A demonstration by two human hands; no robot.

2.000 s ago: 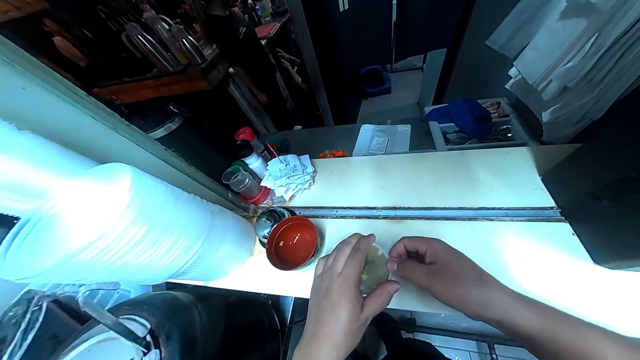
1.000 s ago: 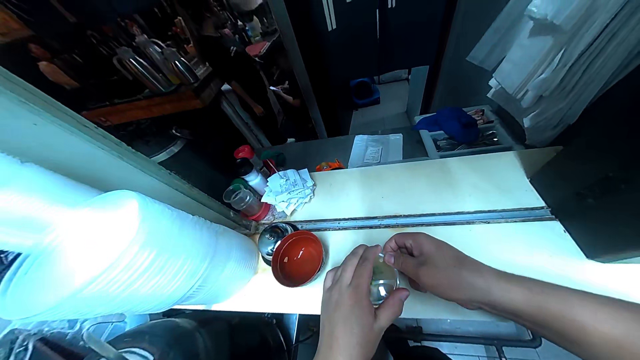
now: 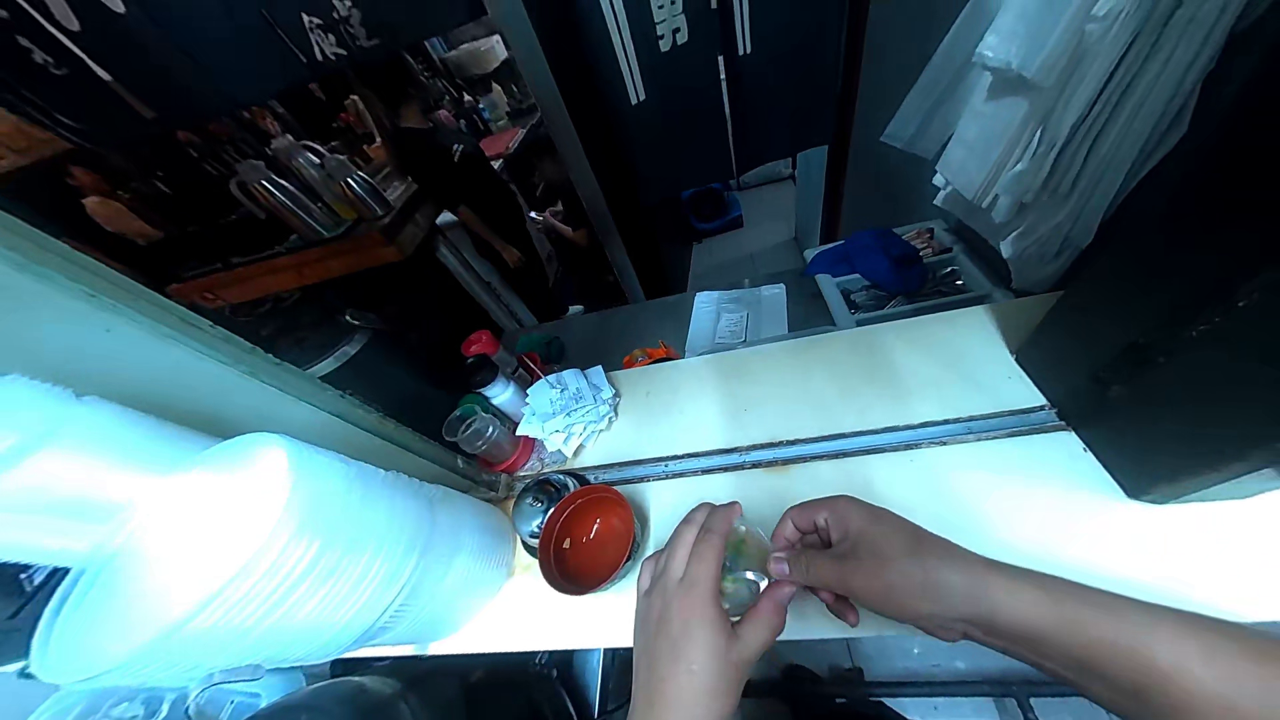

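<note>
Over the front part of the pale counter, my left hand (image 3: 695, 605) curls around a small clear plastic cup (image 3: 745, 570) with something pale green or yellowish in it. The thumb and fingertips of my right hand (image 3: 860, 565) pinch the right rim of the same cup. The cup's left side is hidden behind my left fingers. A bowl with a red-orange inside (image 3: 588, 540) sits on the counter left of my hands, against a shiny metal lidded container (image 3: 543, 505).
Stacked translucent plastic containers (image 3: 300, 560) fill the left. Paper slips (image 3: 570, 408) and bottles (image 3: 495, 385) stand behind the bowl. A metal track (image 3: 800, 450) crosses the pale counter (image 3: 830, 390). A dark box (image 3: 1170, 370) is at right; a cutlery tray (image 3: 850, 310) lies beyond. People are in the background.
Both hands stay at the small cup; the fingers have shifted slightly around it. The bowl has not plainly moved.
</note>
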